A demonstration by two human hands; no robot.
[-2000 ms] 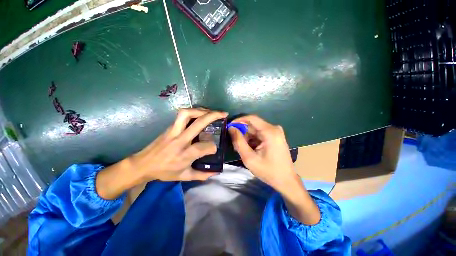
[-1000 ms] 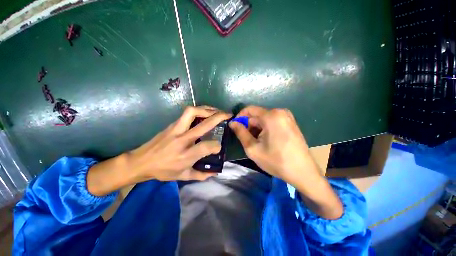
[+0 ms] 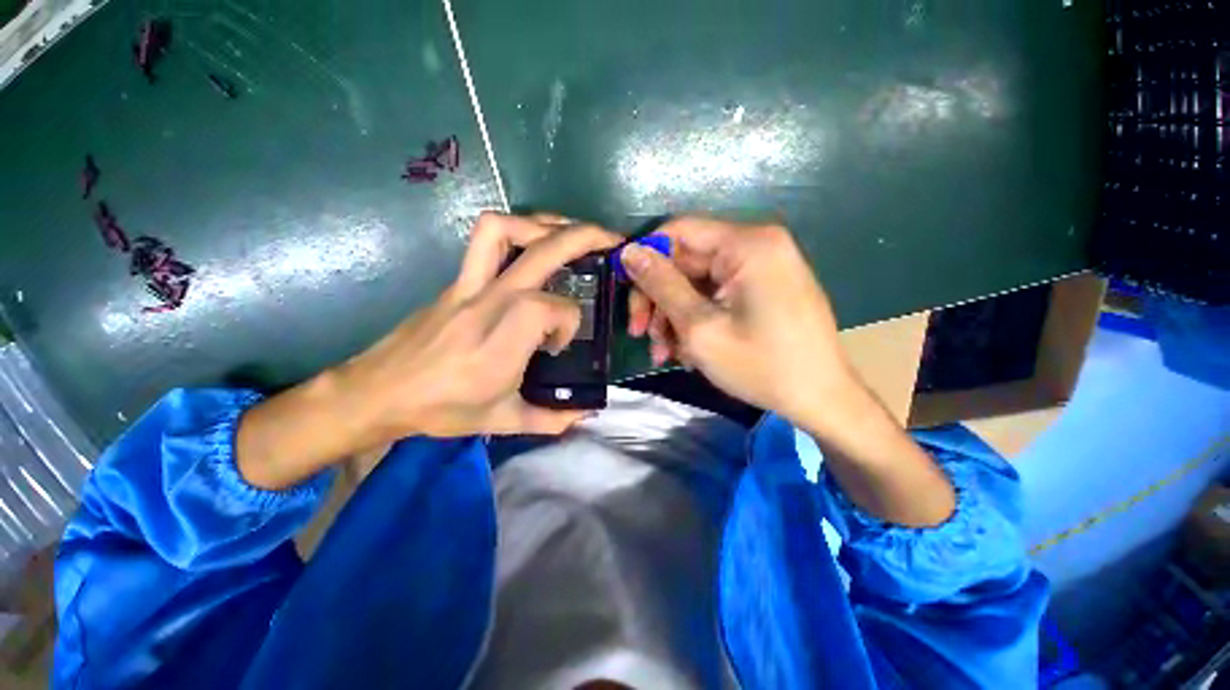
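Note:
A black phone half-assembly (image 3: 581, 361) with a silver area on its upper face is held at the bench's near edge. My left hand (image 3: 465, 337) grips it from the left, fingers over its top edge and face, thumb side at its lower end. My right hand (image 3: 749, 303) pinches a small bright blue pick (image 3: 646, 252) between finger and thumb. The pick is at the phone's upper right edge; its tip is hidden, so I cannot tell how far it sits in the seam.
Small dark red parts lie in loose piles (image 3: 161, 272) on the green bench top (image 3: 836, 175). Tall black trays (image 3: 1171, 148) stand at the right. A cardboard carton (image 3: 1072, 344) with black content is below the bench edge. A clear ridged tray (image 3: 43, 431) is at the left edge.
The view has shifted, and the phone lying at the top has left the picture. The hands, phone and pick appear higher in the picture. The pick stays at the phone's upper right.

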